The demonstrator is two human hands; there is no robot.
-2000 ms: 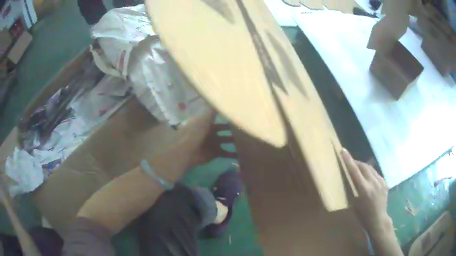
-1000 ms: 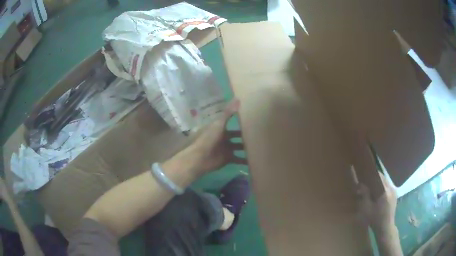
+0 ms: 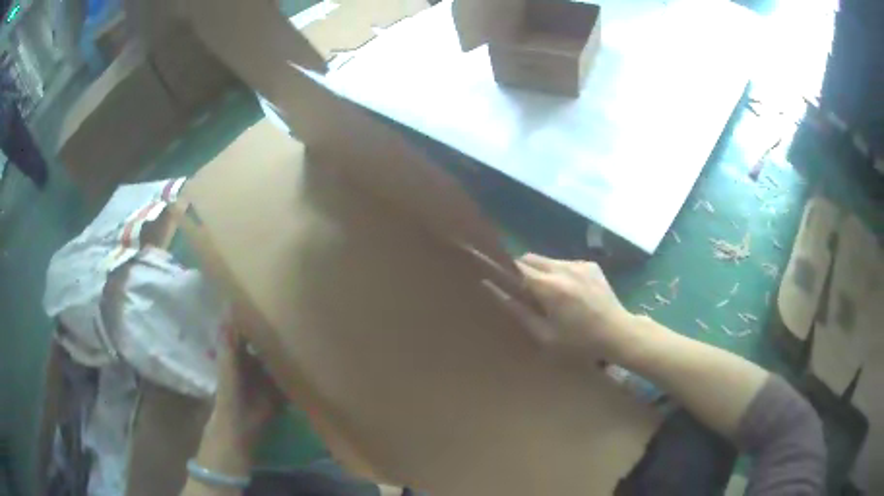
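Note:
A large brown box blank (image 3: 388,320) lies tilted across my lap, its far panel raised and blurred at the upper left. My left hand (image 3: 250,392) is at the blank's left edge, blurred, with its fingers partly hidden by the board. My right hand (image 3: 562,300) grips the folded-up edge of the blank at its right side. The blank's lower end reaches over my legs.
A small open brown box (image 3: 545,48) stands on a white board (image 3: 620,155) ahead. Crumpled paper (image 3: 160,310) hangs over a large carton (image 3: 160,436) at left. Flat blanks (image 3: 824,281) lie at right, beside scattered scraps (image 3: 729,249) on the green floor.
The view has turned to the right. The raised panel has swung from the right over to the upper left, and both hands have stayed on the blank.

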